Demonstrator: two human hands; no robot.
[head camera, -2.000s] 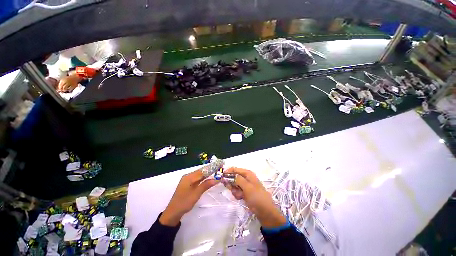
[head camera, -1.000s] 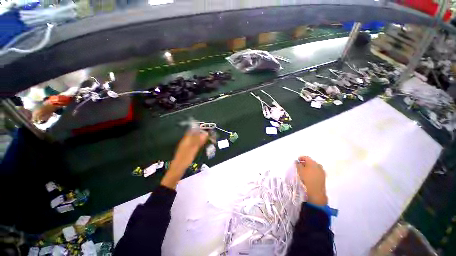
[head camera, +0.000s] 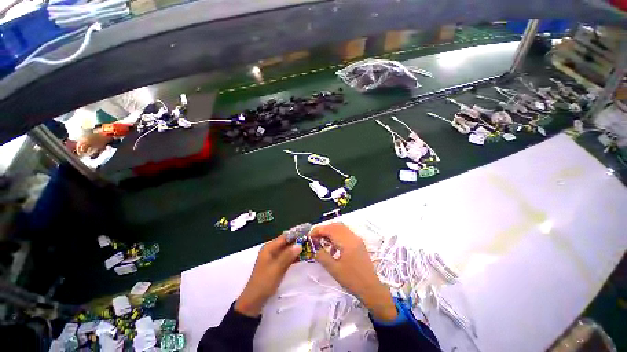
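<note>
My left hand (head camera: 271, 265) and my right hand (head camera: 344, 258) meet over the near edge of the white sheet (head camera: 502, 234). My left hand holds a small board with yellow parts (head camera: 306, 251) and a grey-silver piece (head camera: 298, 232) between its fingertips. My right fingers pinch a white lead (head camera: 333, 250) against the board; the exact joint is hidden by the fingers. A heap of white leads (head camera: 405, 265) lies on the sheet beside and below my right hand.
A pile of green boards with white tabs (head camera: 141, 333) lies at lower left. The dark green belt (head camera: 240, 185) carries wired assemblies (head camera: 414, 151), black parts (head camera: 275, 117) and a plastic bag (head camera: 380, 75). Another person's hand (head camera: 93, 143) shows beside a black-topped red block (head camera: 175, 161). A grey shelf (head camera: 275, 45) crosses above.
My left hand has come back from the belt, where another wired assembly now lies beside the first. My right hand has left the lead heap, and both hands are together on a board.
</note>
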